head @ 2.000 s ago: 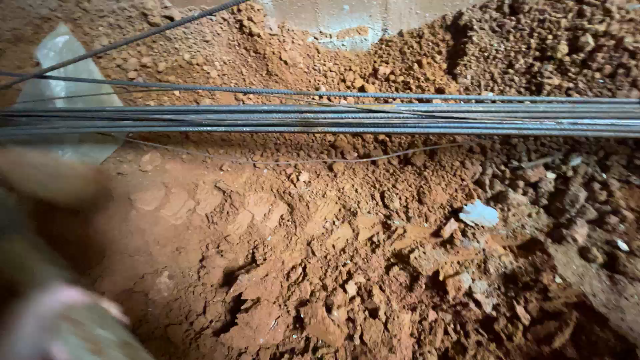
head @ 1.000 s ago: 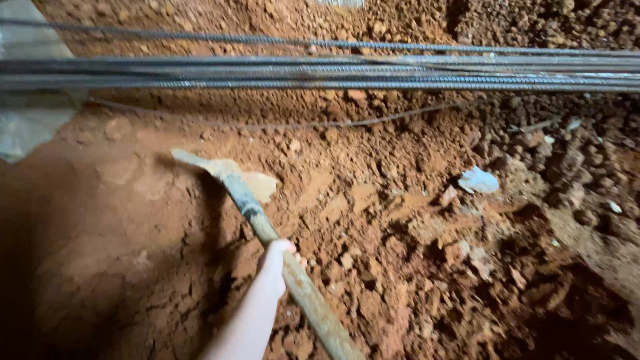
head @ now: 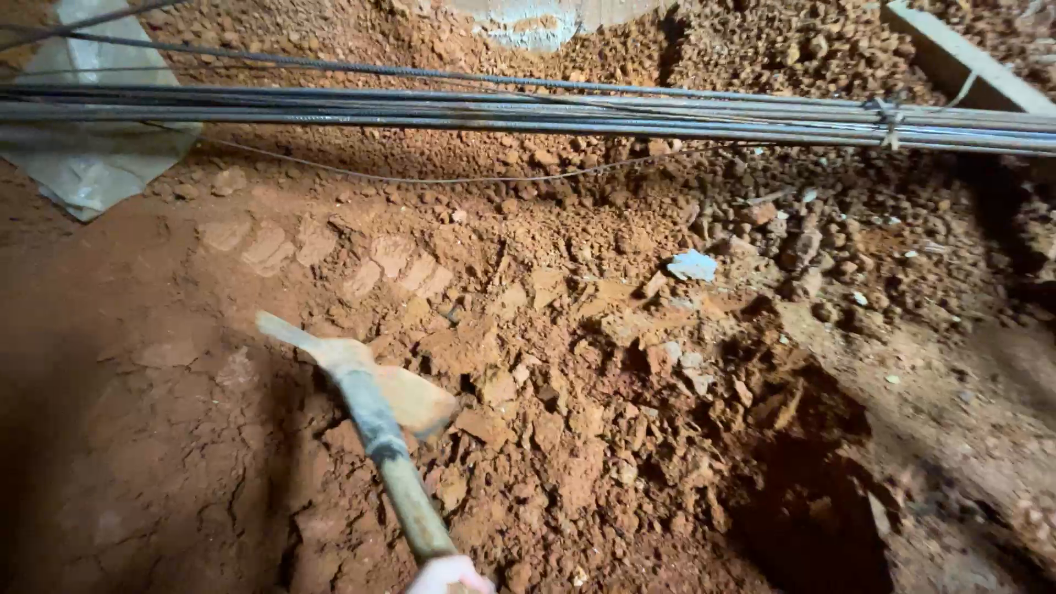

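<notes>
A mattock lies across the middle left, its metal head over the broken red soil, with a narrow blade to the left and a broad one to the right. Its wooden handle slants down to the bottom edge. There my left hand is closed around the handle, only partly in view. I cannot see my right hand. Crumbled clods of soil spread to the right of the head.
A bundle of steel rebar crosses the upper part, tied at right. Beneath it lie a plastic sheet and a thin wire. A pale fragment, a board and a dark hollow are at right.
The mattock, only a blurred handle at lower left two seconds ago, now shows its head over the soil. Since one second ago my left hand has shifted down to the bottom edge of the view.
</notes>
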